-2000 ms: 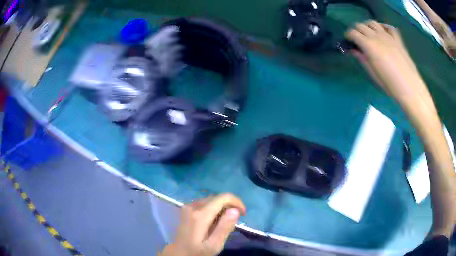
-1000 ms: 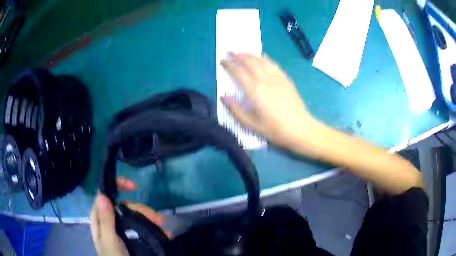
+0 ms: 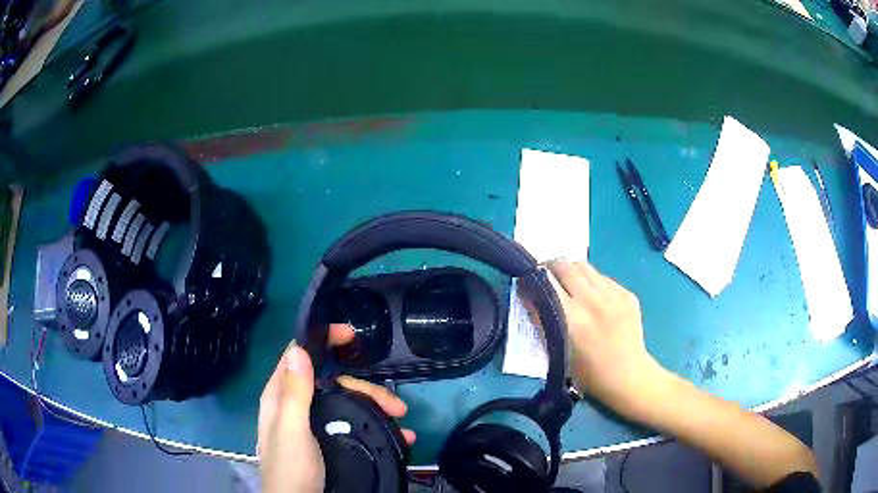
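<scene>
A black over-ear headphone (image 3: pixel 424 228) is held up in front of me, its padded arch upward and its two round cups at the bottom. My left hand (image 3: pixel 298 424) grips its left side at the cup. My right hand (image 3: pixel 602 327) is at the right side of the headband, over the label sheet (image 3: pixel 552 202); its fingertips are partly hidden behind the band, so I cannot tell whether they hold a label. The black cradle with two glossy wells (image 3: pixel 438 318) lies on the bench behind the headphone and shows through the arch.
Stacked labelled headphones (image 3: pixel 217 279) stand at left, beside a grey box (image 3: pixel 50 279) and blue cap (image 3: pixel 83 200). Black tweezers (image 3: pixel 642 204) and white strips (image 3: pixel 722 207) lie at right, near a blue-rimmed tray (image 3: pixel 866 193). Another black headphone (image 3: pixel 99 65) lies far left.
The view has swung back towards the left. My right hand has moved from the sheet's middle to beside the headband. The headphone, still in my left hand, is now more upright, both cups showing.
</scene>
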